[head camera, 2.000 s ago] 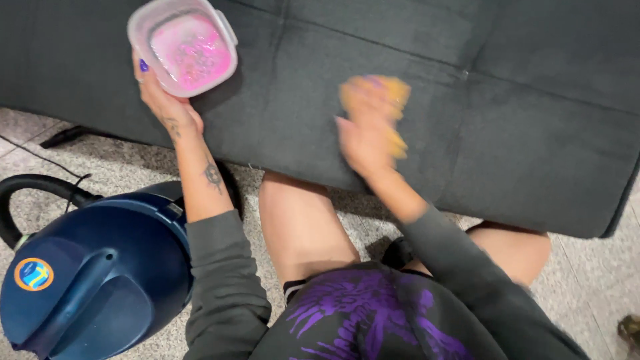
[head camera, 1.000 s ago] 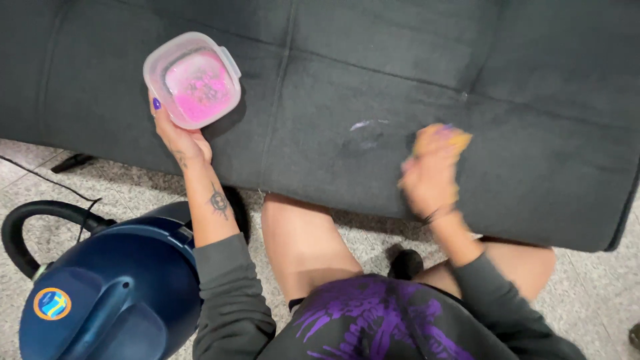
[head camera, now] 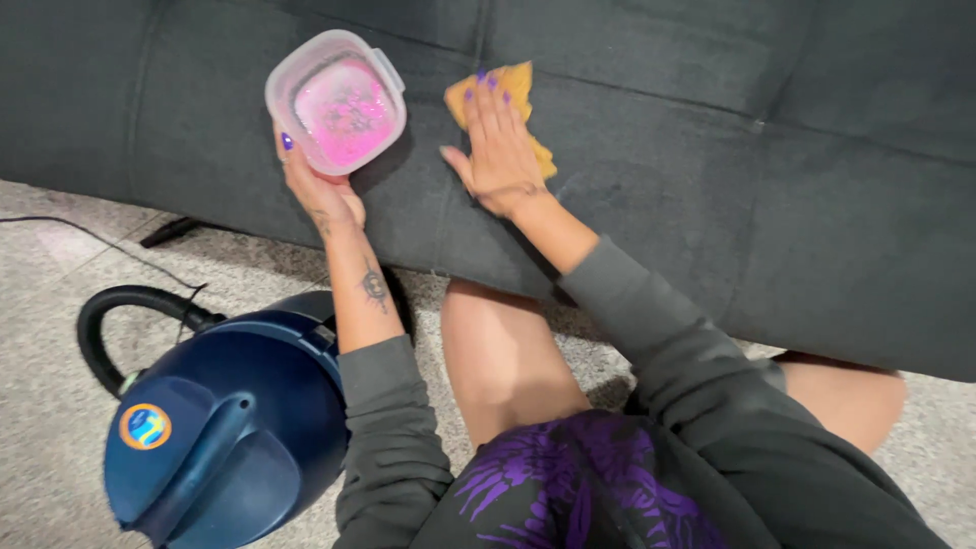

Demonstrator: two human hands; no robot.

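Note:
My left hand (head camera: 324,187) holds a translucent square plastic container (head camera: 393,122) from below and the side, over the dark grey upholstered seat (head camera: 656,221). Pink liquid with some foam lies inside the container. To its right, my right hand (head camera: 499,145) presses flat on a yellow-orange cloth (head camera: 518,84) that rests on the seat fabric. The fingers lie over the cloth, and its edges show above them and to the right of the hand. The thumb is spread out to the left, on or just above the grey fabric.
At the lower left a blue canister vacuum cleaner (head camera: 229,442) with a black hose (head camera: 99,328) stands on the speckled stone floor (head camera: 46,366). A thin black cable (head camera: 99,235) runs along the floor. A dark leg of the seat (head camera: 171,230) shows beneath its front edge.
My right hand has moved left across the seat with the cloth, nearer to the container. The whitish streak of a second ago on the fabric no longer shows clearly. My left hand still holds the container.

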